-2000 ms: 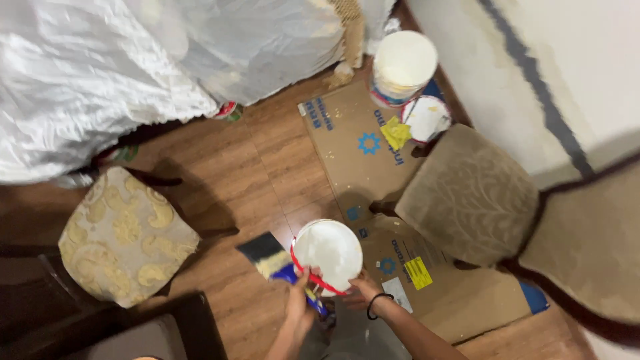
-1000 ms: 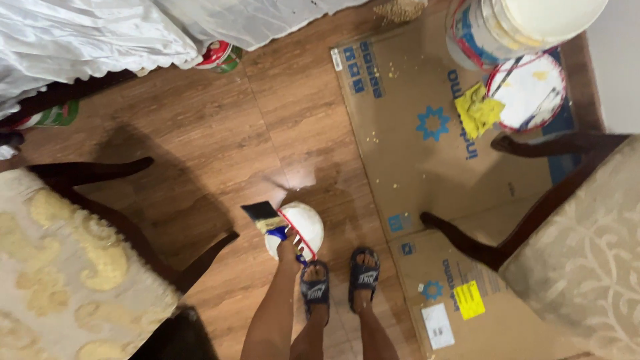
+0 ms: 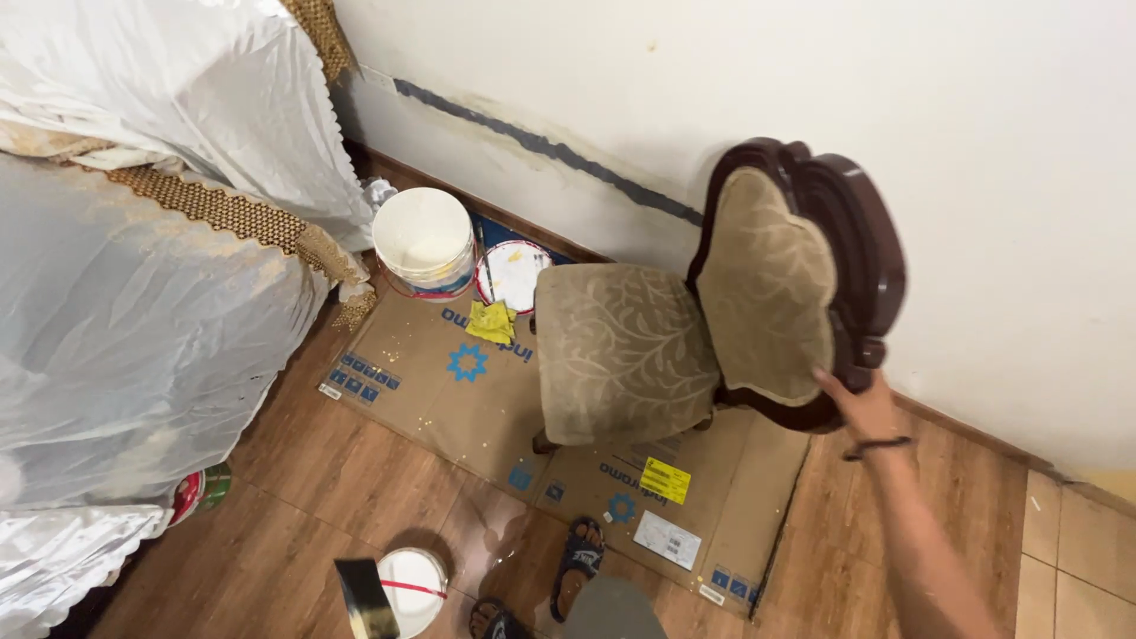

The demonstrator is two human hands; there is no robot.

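Observation:
My right hand [image 3: 861, 404], with a dark band at its wrist, is shut on the carved wooden back frame of an upholstered chair [image 3: 630, 351]. The thumb lies against the fabric. My left hand is out of view. At the bottom edge, a wide-bladed putty knife [image 3: 366, 599] shows beside a small white bucket [image 3: 414, 590] with a red handle across it; the knife's grip is not visible. The chair stands over a flattened cardboard box [image 3: 497, 399] near the wall.
A large white bucket [image 3: 424, 235], a white lid [image 3: 516, 275] and a yellow cloth [image 3: 491, 321] lie by the wall, which has a long grey patched strip [image 3: 550, 146]. White sheets [image 3: 151, 337] cover furniture at left. A red and green can [image 3: 200, 493] sits below them. My sandalled feet are at the bottom.
My right hand, on the small bucket two seconds ago, has taken hold of the chair back. My left hand, seen earlier at the putty knife and small bucket, has left the view. The view has swung toward the wall.

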